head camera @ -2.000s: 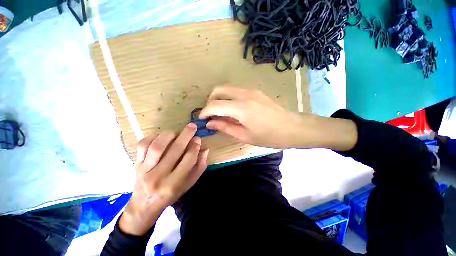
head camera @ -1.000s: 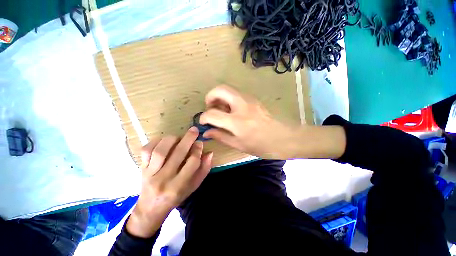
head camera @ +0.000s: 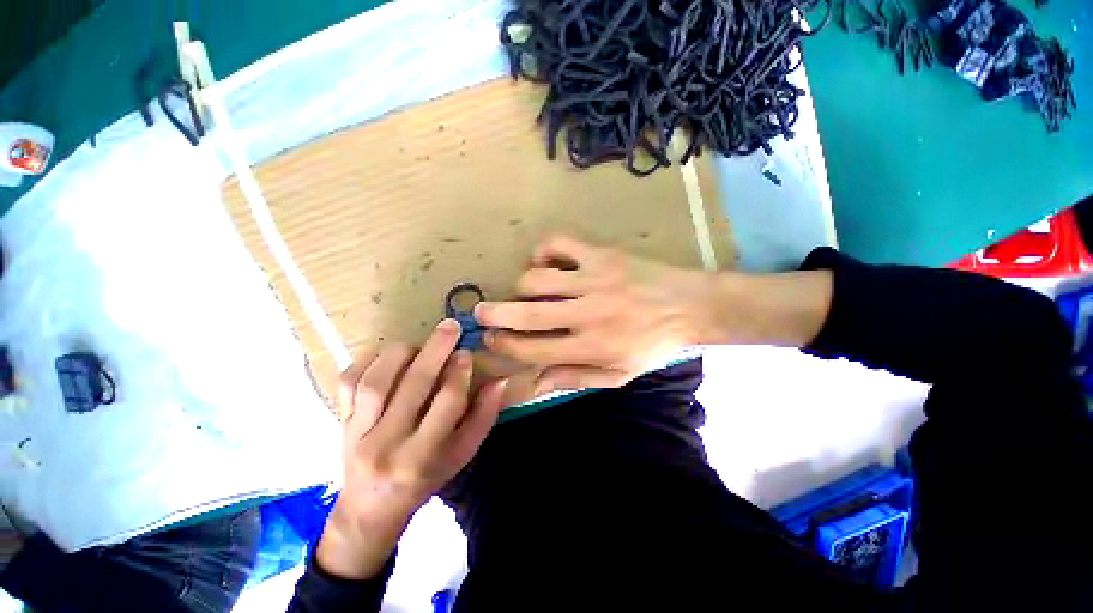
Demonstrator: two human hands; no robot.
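Note:
A small dark-blue fabric piece (head camera: 469,334) lies at the near part of the tan cardboard (head camera: 360,204). A thin black cord ring (head camera: 465,296) sticks out of its far side. My left hand (head camera: 408,425) holds the piece from the left, index fingertip on it. My right hand (head camera: 587,314) touches its right side with extended fingers; the thumb lies low near the cardboard's front edge. The fingers partly hide the piece.
A black cord pile (head camera: 665,78) covers the cardboard's upper right. Patterned fabric pieces (head camera: 989,48) lie far right on green. A dark piece with a loop (head camera: 84,382) lies on the white sheet (head camera: 144,287). A white container (head camera: 24,153) stands upper left. Black scissors handles (head camera: 180,108) show nearby.
The camera view has shifted and turned slightly. My right hand's fingers have straightened and opened from their pinch. The cord ring shows more fully beyond the fabric piece.

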